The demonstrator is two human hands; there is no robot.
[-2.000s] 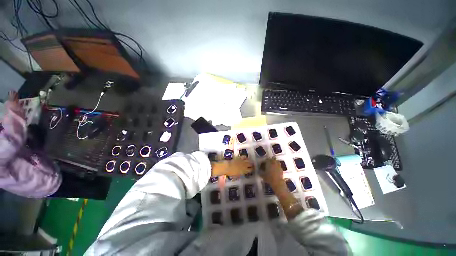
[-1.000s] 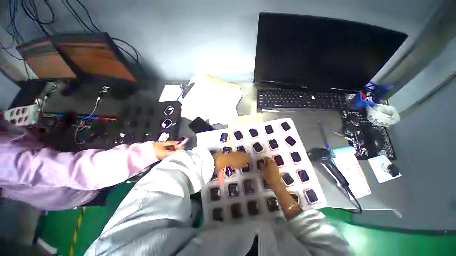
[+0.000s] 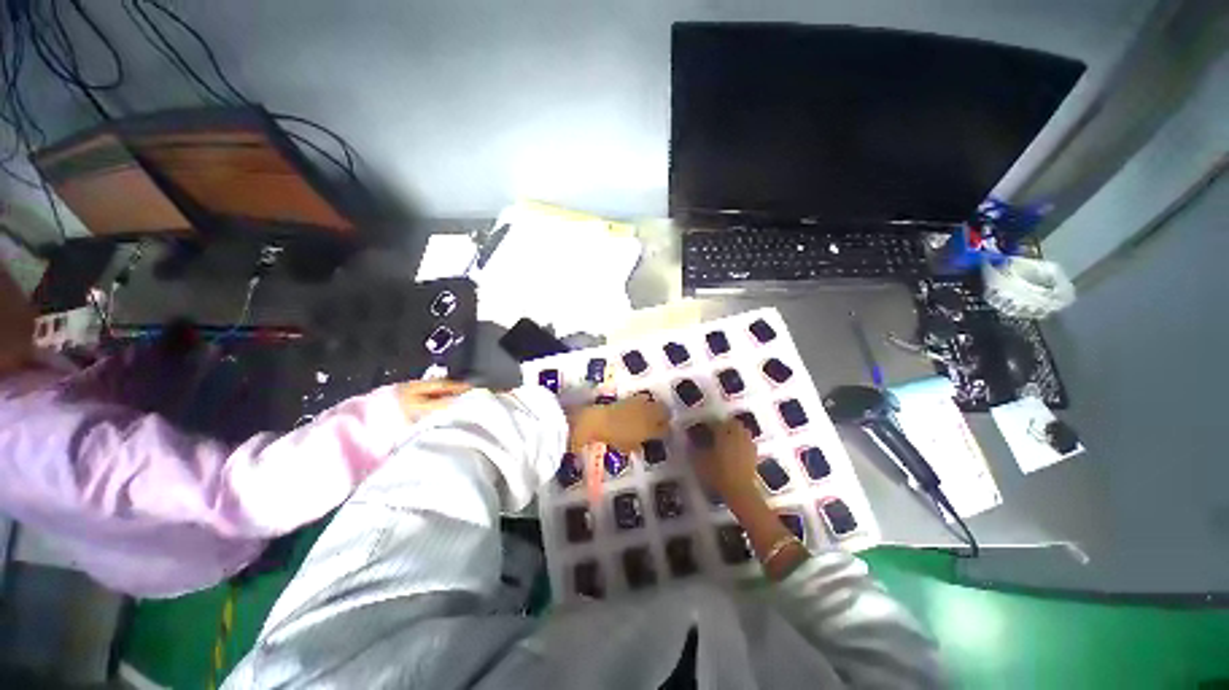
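A white tray [image 3: 789,488] with a grid of pockets lies in front of me, slightly turned. Dark rounded-square units [image 3: 763,332] sit in its pockets, some with pale or pinkish rims. My left hand [image 3: 620,423] is over the tray's middle left, its fingers pointing right. My right hand [image 3: 724,456] is just right of it, fingertips at a dark unit [image 3: 701,434]; I cannot tell whether it is lifted. The left fingers are too blurred to show a grip. An orange-pink strip [image 3: 596,475] shows below my left wrist.
A person's pink sleeve [image 3: 317,438] and hand [image 3: 434,395] reach in from the left, beside my left sleeve. A black tray [image 3: 456,313] lies behind them. Papers [image 3: 559,270], a dark flat object [image 3: 532,340], keyboard [image 3: 809,256] and monitor [image 3: 863,128] are behind; a black handheld device [image 3: 883,425] lies right.
The neighbour's arm has reached in from the left, and its hand has drawn back slightly from the tray. A dark unit now shows in the tray's far-left corner pocket. My hands stay nearly in place.
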